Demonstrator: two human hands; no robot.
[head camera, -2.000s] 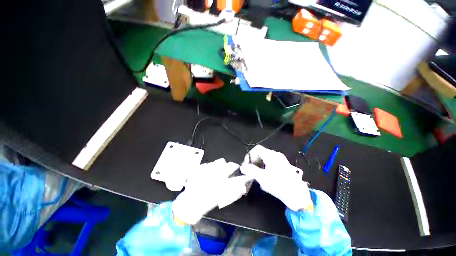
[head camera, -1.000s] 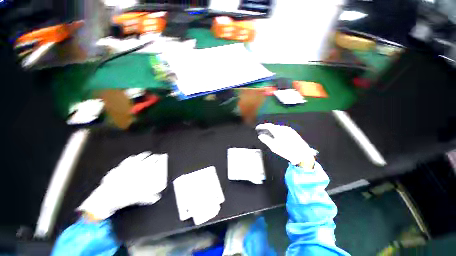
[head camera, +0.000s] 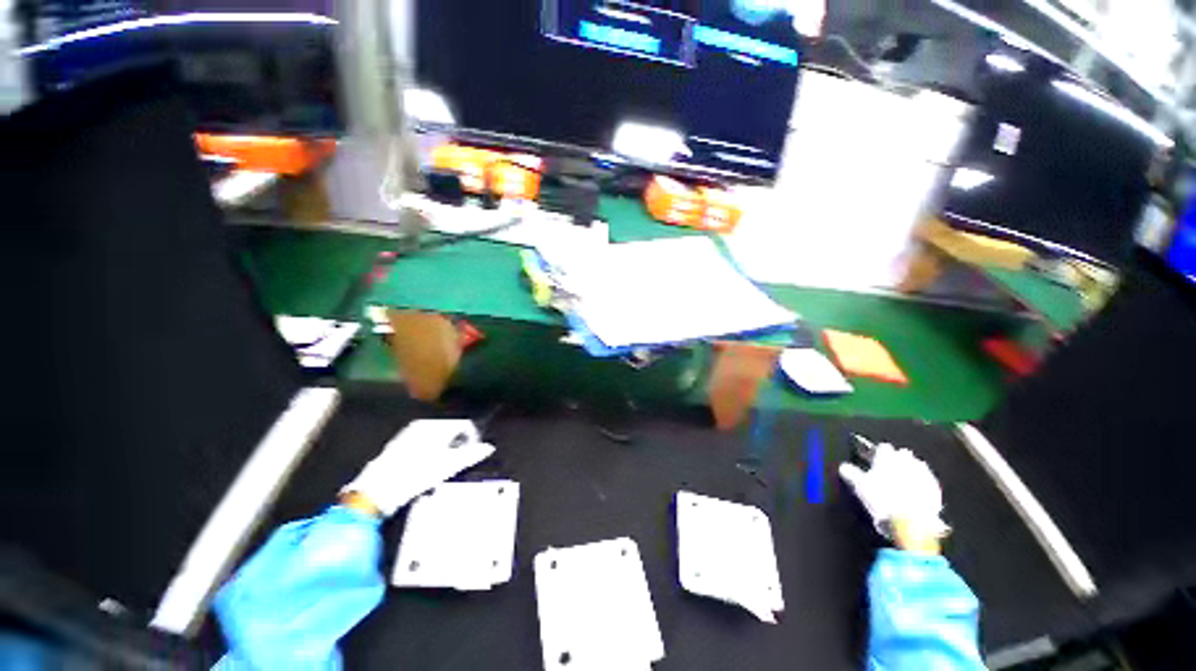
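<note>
Three white square units lie on the black work surface: the left unit (head camera: 457, 537), the middle unit (head camera: 597, 610), cut off by the bottom edge, and the right unit (head camera: 725, 551). My left hand (head camera: 422, 461), white-gloved, is at the far edge of the left unit. A small dark spot and a thin lead show by its fingers; its grip cannot be told. My right hand (head camera: 898, 492), white-gloved, is on the remote control (head camera: 862, 450) at the right; only the remote's dark far end shows past the fingers.
A blue stick (head camera: 816, 465) lies left of my right hand. A clipboard with paper (head camera: 676, 291) is on the green shelf. Behind are a large monitor (head camera: 590, 98) with blue menu parts and orange blocks (head camera: 691, 205). White strips (head camera: 249, 511) edge both sides.
My hands were together over the units, then moved apart. My left hand has moved to the left unit's far edge, my right hand onto the remote. The view has tilted up, showing the monitor.
</note>
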